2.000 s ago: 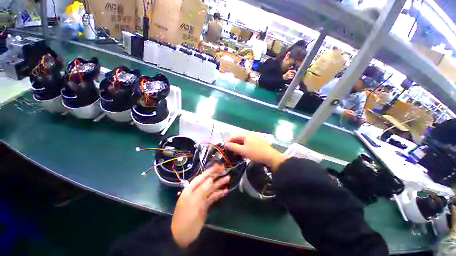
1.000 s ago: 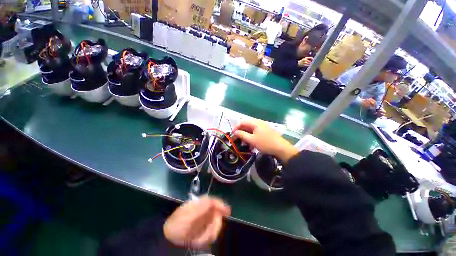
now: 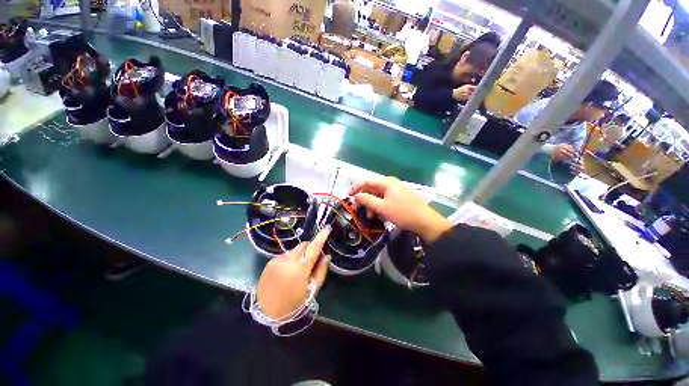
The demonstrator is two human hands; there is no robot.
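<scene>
A round white cup housing with a black interior (image 3: 355,255) stands open end up in front of me. My right hand (image 3: 389,205) is at its back rim with fingertips pinching the red and orange wires (image 3: 340,202). My left hand (image 3: 295,277) reaches to its left rim, index finger extended over the edge; whether it grips a lead there is unclear. Thin white strands (image 3: 290,321) loop round my left wrist. A similar housing (image 3: 261,234) stands touching on the left, its leads spilling left. Another housing (image 3: 403,260) is partly behind my right sleeve.
Several black camera heads with exposed wires (image 3: 240,121) stand on white cups at the left. Dark loose housings (image 3: 578,260) and a white cup (image 3: 648,313) are at the right. A metal post (image 3: 544,136) rises beyond the bench (image 3: 136,219). People sit across the line.
My left hand was low and blurred in front of the bench; it has moved up to the middle housing's left rim. My right hand has stayed at the wires. Earlier, both hands were over this housing.
</scene>
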